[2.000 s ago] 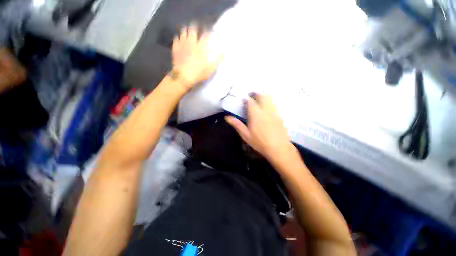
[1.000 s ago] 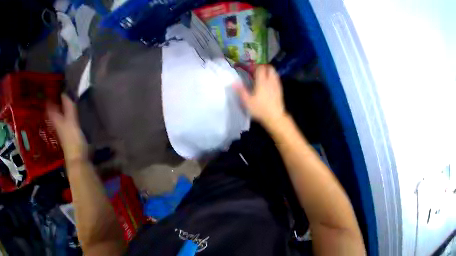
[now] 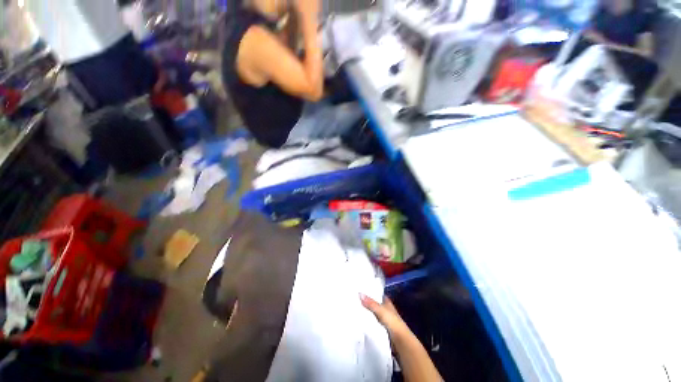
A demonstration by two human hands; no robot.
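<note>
The sewn panel hangs low in front of me, beside the table. Its smooth white part [image 3: 332, 306] is on the right, and its dark grey-brown textured fabric [image 3: 261, 280] is on the left. My right hand [image 3: 383, 312] is at the right edge of the white part, thumb on top and fingers partly hidden by the cloth; it holds this edge. My left hand is not in view. The lower end of the panel is cut off by the picture's bottom edge.
A white table [image 3: 523, 246] with a blue edge runs along the right, with a turquoise strip [image 3: 549, 183] on it. A blue crate [image 3: 321, 190] and a colourful bag [image 3: 384, 235] stand beyond the panel. Red crates [image 3: 82, 287] stand left. A person [image 3: 272, 71] sits ahead; another is far right.
The view has lifted and shows more of the room. My left hand has left the picture. My right hand has moved from above the white part to its right edge, lower in the picture.
</note>
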